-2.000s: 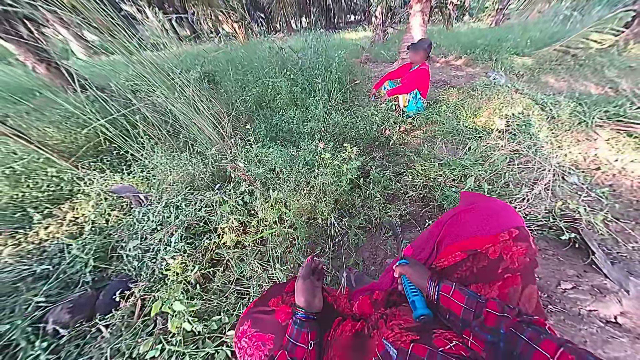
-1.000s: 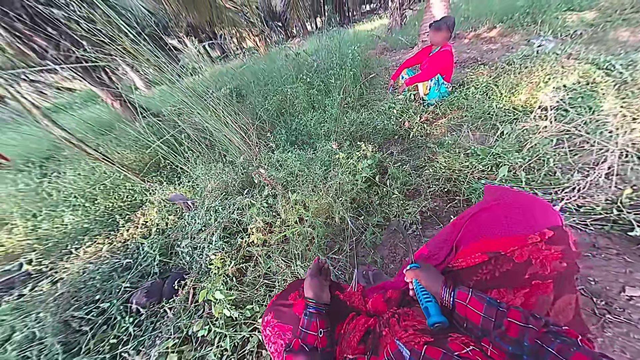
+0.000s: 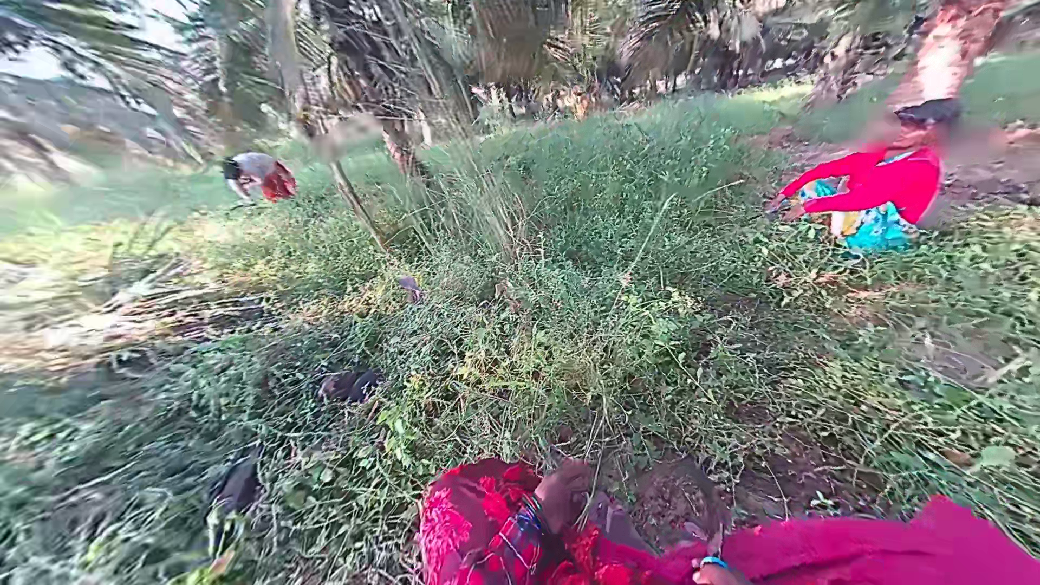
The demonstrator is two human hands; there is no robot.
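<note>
My left hand [image 3: 562,491], with bangles at its wrist, is at the bottom middle, at the edge of the low green weeds [image 3: 569,398]. Thin stems stand against its fingers; whether they are gripped cannot be made out. At the bottom edge, my right hand [image 3: 719,574] is closed around a blue-handled hand tool [image 3: 715,561]. A short, thin part of the tool points up from the hand, and most of the handle is out of view. Red floral cloth [image 3: 463,520] and a pink cloth [image 3: 877,544] cover my lap.
A person in a pink top [image 3: 886,183] sits low among weeds at right, near a tree trunk [image 3: 946,61]. Another person [image 3: 260,175] bends over at far left. Dark objects [image 3: 349,386] lie in the grass at left. Bare soil [image 3: 678,491] shows before my lap.
The view has swung left, bringing the bending person into sight. My left hand, raised with its palm showing earlier, is now lower against the weeds. The blue-handled tool remains in my right hand.
</note>
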